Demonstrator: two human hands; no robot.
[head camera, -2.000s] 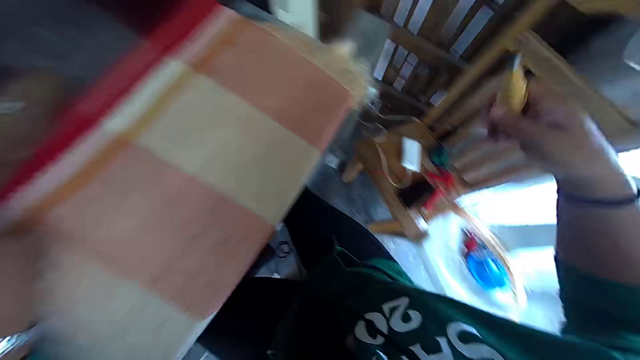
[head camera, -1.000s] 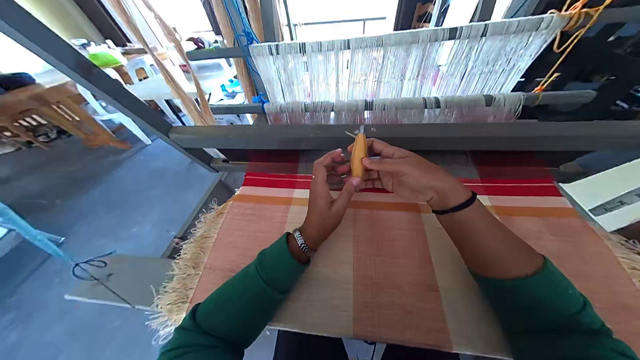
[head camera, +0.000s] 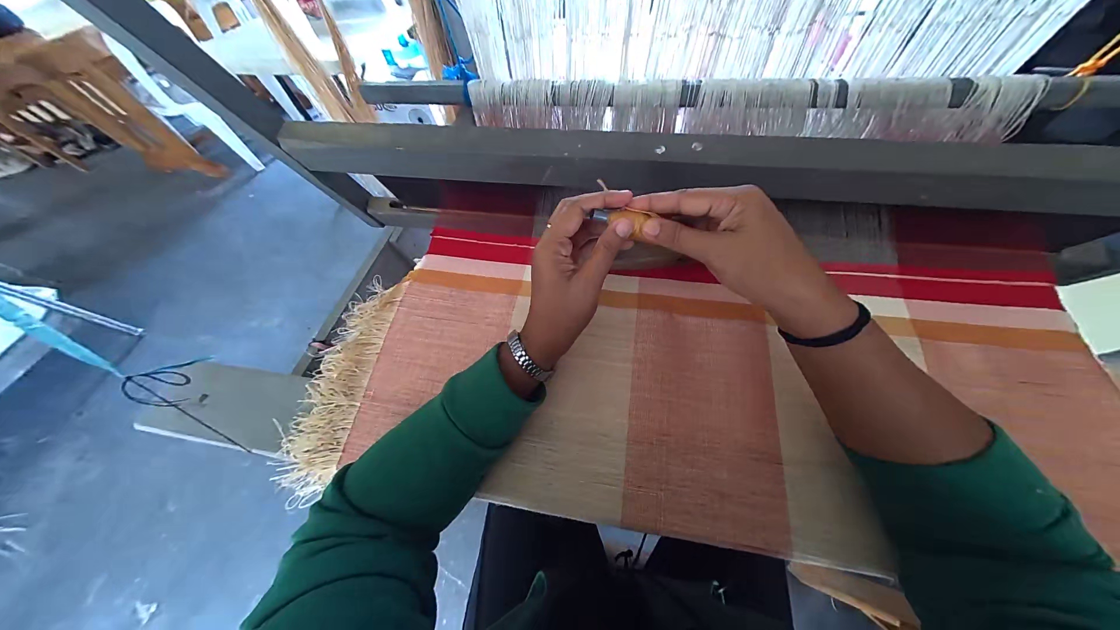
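Above the woven cloth (head camera: 700, 394) on the loom, both hands meet around a small bobbin (head camera: 628, 224) wound with yellow-orange thread. My left hand (head camera: 573, 258) grips its left end, where a grey tip shows. The fingers of my right hand (head camera: 731, 241) pinch its right side. A short thread end sticks up over the fingertips. The cloth has salmon, cream, orange and red bands and a pale fringe (head camera: 337, 394) on its left edge. Below the hands lies a partly hidden object that I cannot make out.
A grey wooden loom beam (head camera: 700, 166) crosses just beyond the hands. Behind it, pale warp threads (head camera: 744, 44) hang over a dark bar (head camera: 411, 94). At the left stand a slanted frame post (head camera: 219, 96), a grey board (head camera: 236, 407) with a dark cord, and wooden furniture (head camera: 96, 87).
Two seconds ago my right hand held the yellow bobbin off to the right, away from the loom. Now both hands hold it over the cloth, and it has tipped from upright to lying sideways.
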